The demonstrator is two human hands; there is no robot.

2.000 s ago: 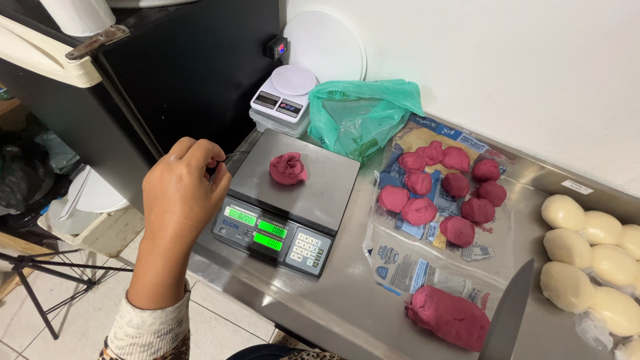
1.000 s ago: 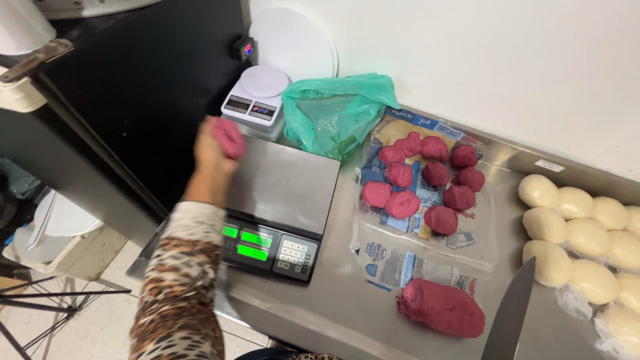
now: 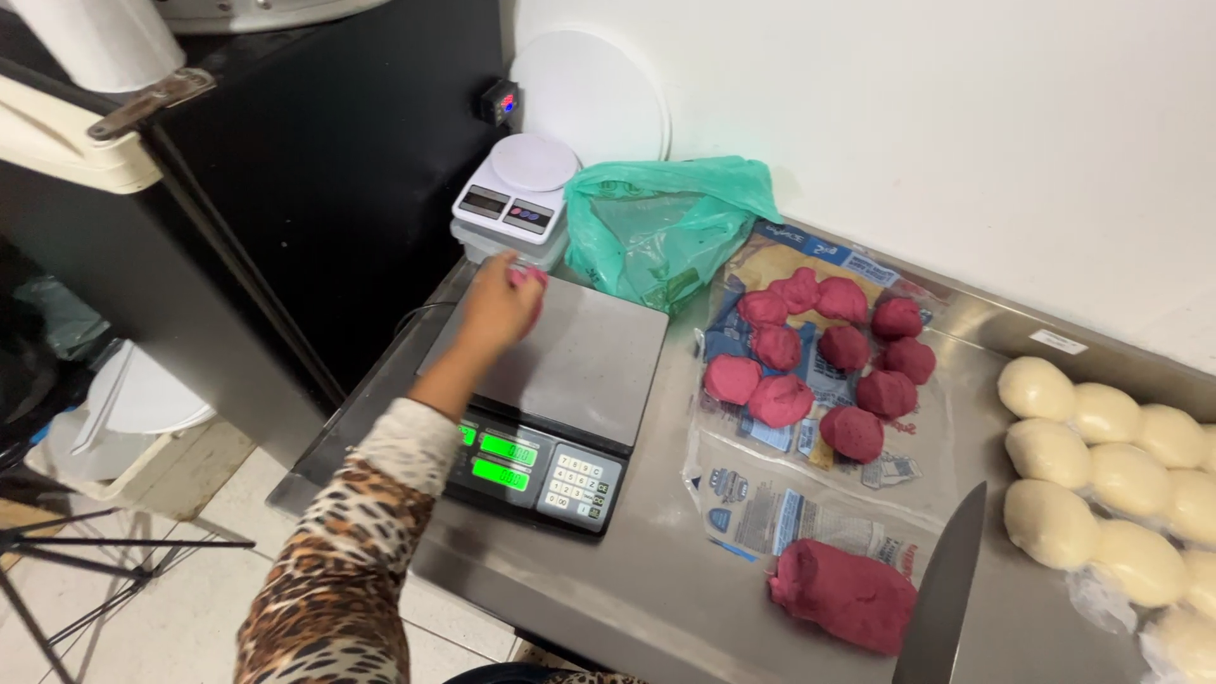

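Observation:
My left hand is closed around a piece of red dough, mostly covered by the fingers, above the metal plate of a digital scale with lit green displays. To the scale's right, several red dough balls lie on a printed plastic bag. Nearer the front edge sits a thick log of red dough. A broad knife blade points up beside the log; its handle is out of the frame, so what holds it cannot be seen. My right hand is not in view.
A white kitchen scale on a plastic container and a green plastic bag stand behind the large scale. Rows of pale dough balls lie at the right on the steel counter. A black refrigerator rises at the left.
Two seconds ago a red dough piece lay on the scale's plate, with my left hand beside it. The piece is now in my left hand, and the plate is bare.

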